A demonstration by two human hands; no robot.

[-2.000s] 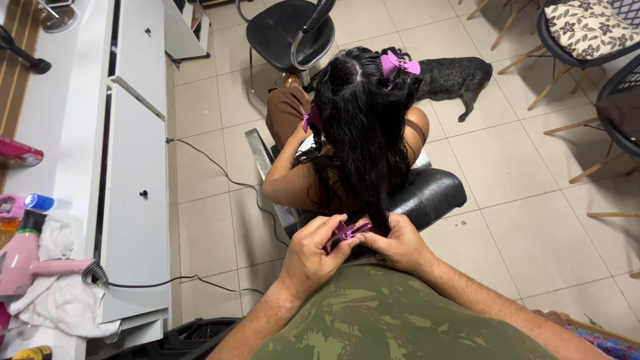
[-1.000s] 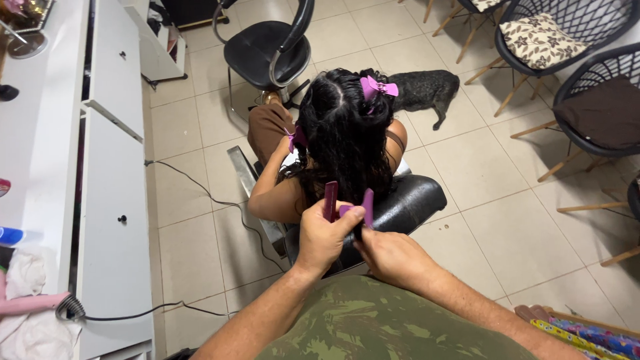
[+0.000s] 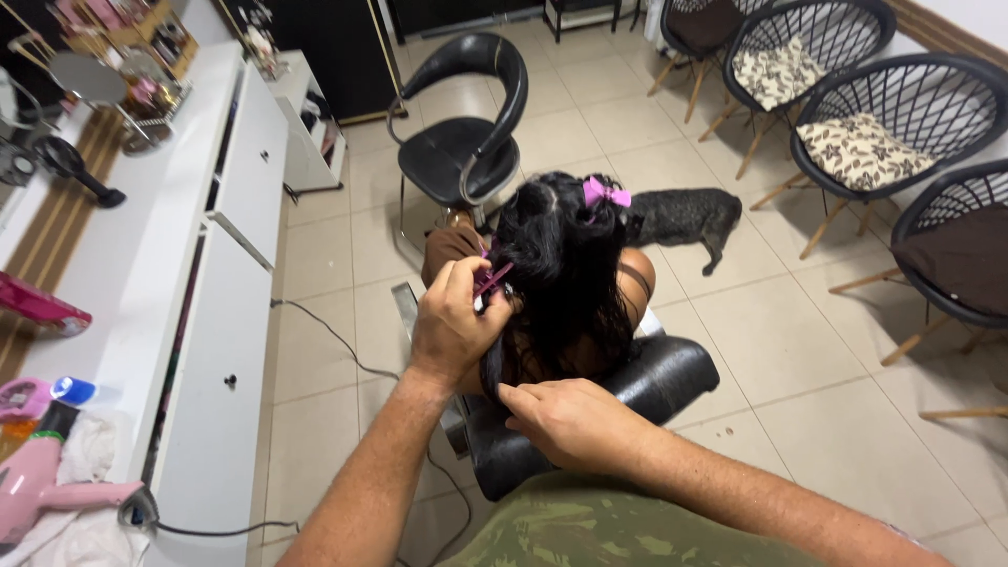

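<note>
A person with long dark wet-looking hair (image 3: 555,268) sits in a black salon chair (image 3: 661,386), back to me. A pink-purple hair clip (image 3: 605,193) holds hair at the top right of the head. My left hand (image 3: 459,319), at the left side of the head, grips a purple tool (image 3: 494,279), whose kind I cannot tell for sure, by the hair. Lower down, my right hand (image 3: 571,421) pinches the end of a dark strand that hangs below my left hand.
At left, a white counter (image 3: 130,315) bears a pink hair dryer (image 3: 59,488) with its cord trailing to the floor. An empty black chair (image 3: 465,142) stands ahead. A dark-coated dog (image 3: 685,220) stands on the tiles, near woven chairs (image 3: 874,118) at right.
My left hand has moved up beside the head with the purple tool. My right hand, earlier close to my left hand at the hair ends, is now apart and below it. The view has shifted.
</note>
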